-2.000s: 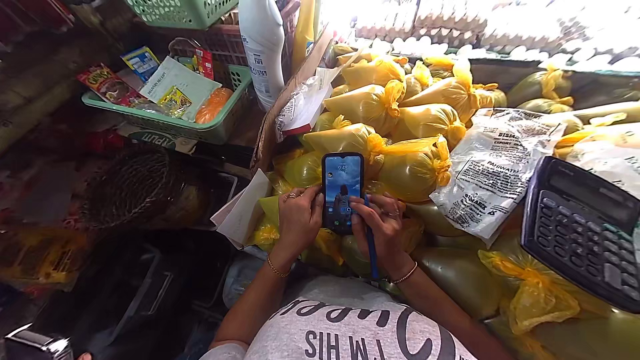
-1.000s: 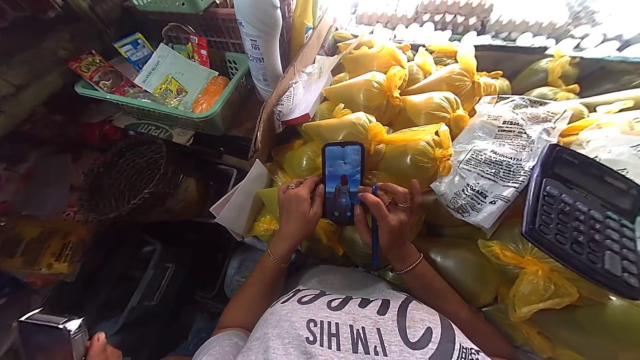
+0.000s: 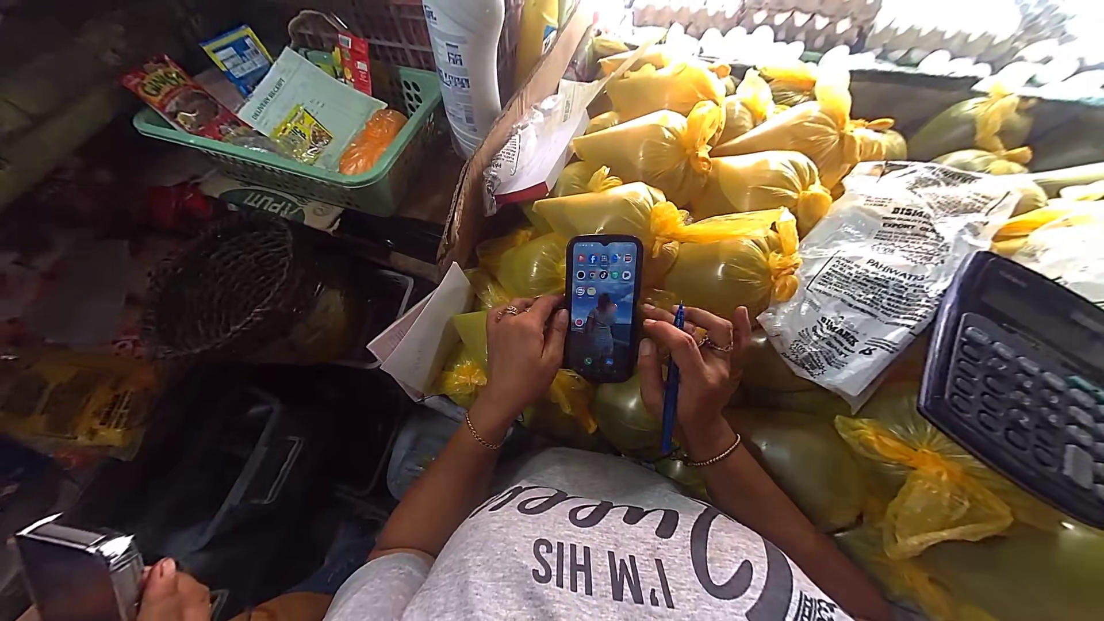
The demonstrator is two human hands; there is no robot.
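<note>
A smartphone (image 3: 603, 309) in a dark case stands upright in view, its lit screen showing rows of app icons over a blue picture. My left hand (image 3: 524, 349) grips its left edge. At the phone's lower right edge is my right hand (image 3: 697, 362), with a blue pen (image 3: 673, 379) held between its fingers. Both wrists wear bracelets and rings show on both hands. Behind and under the phone lie knotted yellow plastic bags (image 3: 750, 185), filled and piled up. Folded papers (image 3: 424, 332) stick out left of my left hand.
A large desk calculator (image 3: 1018, 388) and a printed clear plastic bag (image 3: 888, 267) rest on the pile at right. A green basket (image 3: 392, 185) of packets and paper, a white bottle (image 3: 466, 73) and egg trays (image 3: 802, 13) stand farther back. Another person's hand (image 3: 172, 591) holds a shiny box (image 3: 82, 569) at lower left.
The phone's screen now shows rows of app icons where the picture showed mostly bare a second ago. At lower left, the other person's hand and shiny box have come further into view.
</note>
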